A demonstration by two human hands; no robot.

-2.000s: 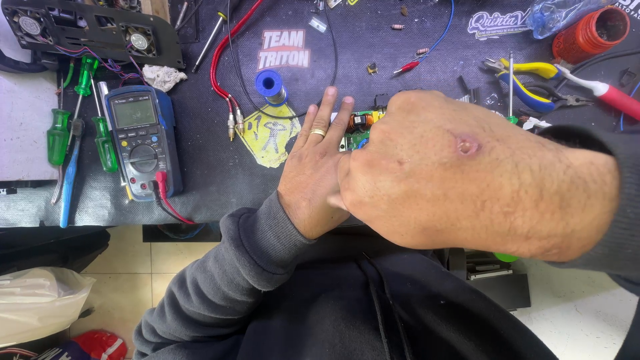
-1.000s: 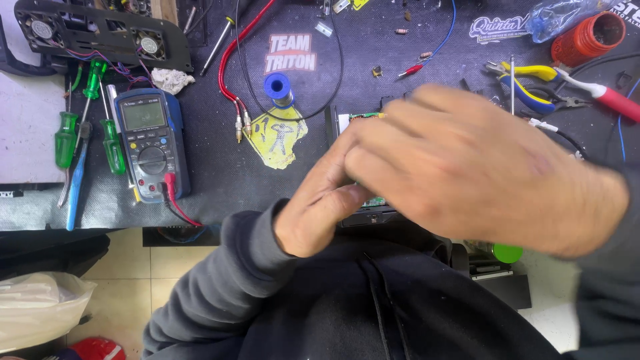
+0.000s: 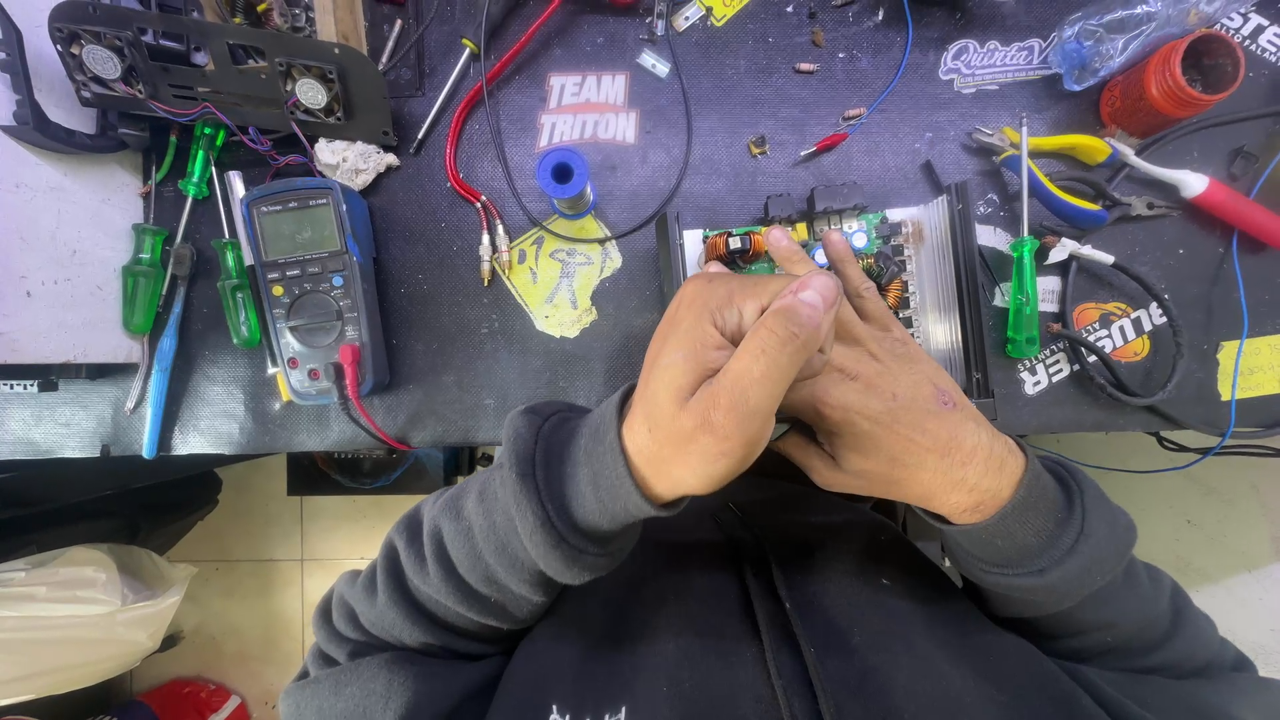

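Note:
My left hand is curled into a fist, its thumb uppermost, and lies against the fingers of my right hand. Just right of it, my right hand is palm down with two fingers stretched apart above a green circuit board. No tool shows in either hand; the inside of the left fist is hidden. The board sits in a metal amplifier chassis and carries copper-wound toroid coils and blue-topped capacitors. Both hands and wrists cover the chassis's middle and near part.
On the left lie a digital multimeter, green-handled screwdrivers and a panel with fans. A solder spool stands behind the hands. At right are a green screwdriver, yellow-and-blue pliers, cables and an orange container.
My right hand was a fist above my left hand; now its fingers are extended and my left hand is curled on top. More of the circuit board and chassis shows.

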